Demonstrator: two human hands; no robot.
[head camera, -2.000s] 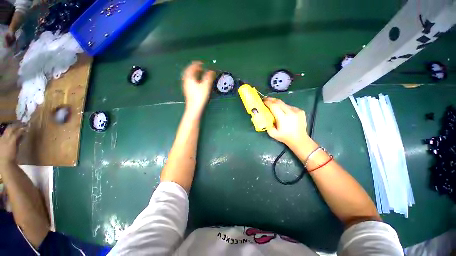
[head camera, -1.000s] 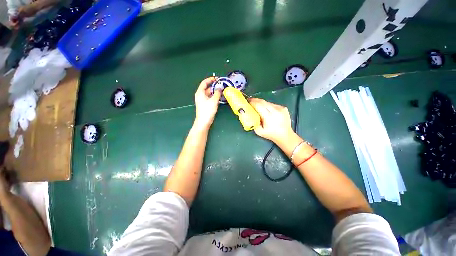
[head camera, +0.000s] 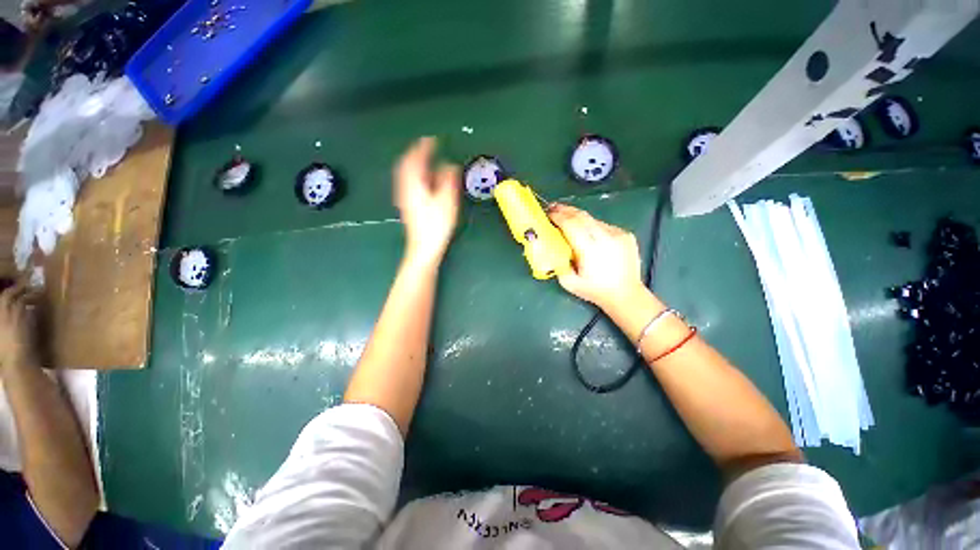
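My right hand (head camera: 602, 258) holds the yellow hot glue gun (head camera: 534, 231), its nozzle end at the right edge of a round unit (head camera: 484, 177) with a pale face and black rim. The unit lies on the green table. My left hand (head camera: 428, 204) is just left of that unit, blurred, with fingers apart and nothing in it. Another round unit (head camera: 592, 159) lies to the right of the gun. Two more, one upright-faced (head camera: 318, 186) and one tilted (head camera: 235, 175), lie to the left of my left hand.
A white slanted metal upright (head camera: 774, 118) stands at right, with more units behind it. A bundle of glue sticks (head camera: 804, 322) and a black parts pile (head camera: 951, 322) lie right. A blue tray (head camera: 204, 64), brown board (head camera: 107, 269) and another person's arm (head camera: 48, 440) are at left.
A second ago my left hand held a unit under the gun; now it is off it, fingers apart. Another unit has appeared among those on the left.
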